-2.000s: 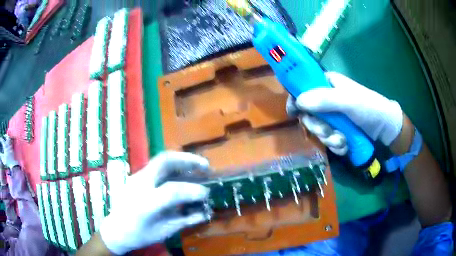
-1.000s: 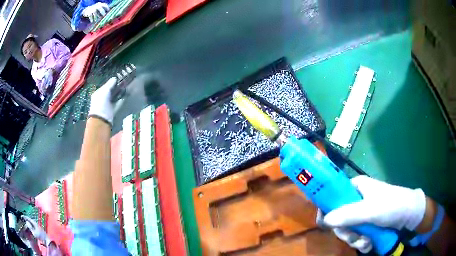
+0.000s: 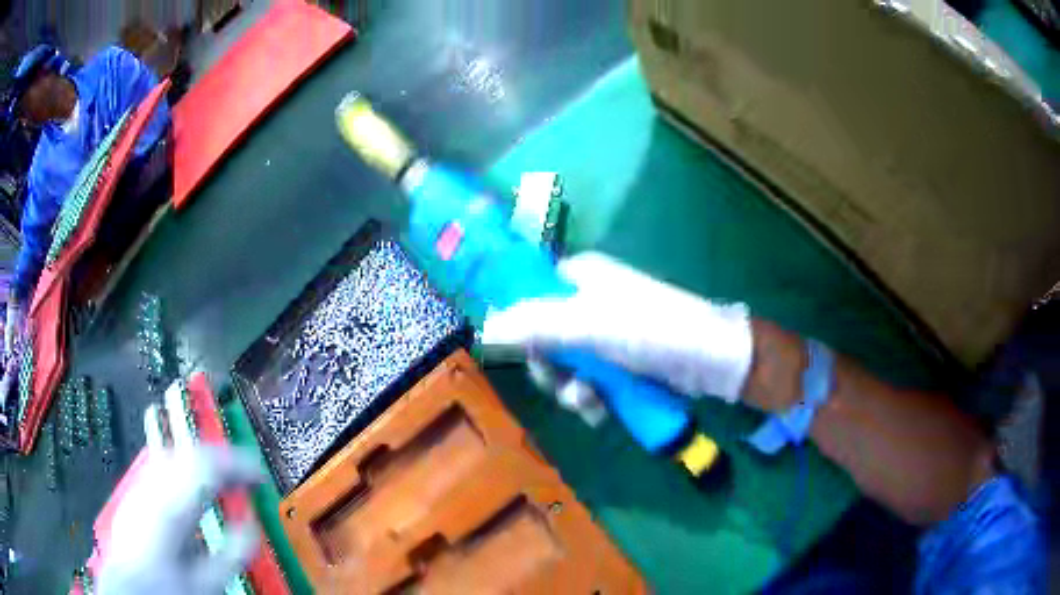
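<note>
My right hand [image 3: 628, 331], in a white glove with a light blue wrist band, holds the blue electric screwdriver [image 3: 488, 250]. Its yellow nose points up and left, beyond the screw tray. My left hand [image 3: 174, 511], gloved and blurred, has its fingers apart over the left edge of the red sheet area, and I see nothing in it. The orange-brown fixture [image 3: 401, 494] lies at the lower middle with bare pockets. The black screw tray [image 3: 262, 360] beyond it holds heaped silver screws. A white piece with a green edge [image 3: 537, 209] lies partly hidden behind the screwdriver.
A large cardboard carton [image 3: 872, 163] stands at the upper right. The red sheet [image 3: 270, 564] at lower left carries white units. Green boards [image 3: 151, 337] lie at left on the dark bench. A person in blue [image 3: 105, 128] is at upper left, near another red sheet [image 3: 250, 93].
The view has swung right. The board my left hand carried away is no longer in it, and that hand is back near the red sheet. The carton shows more. My right hand still holds the screwdriver.
</note>
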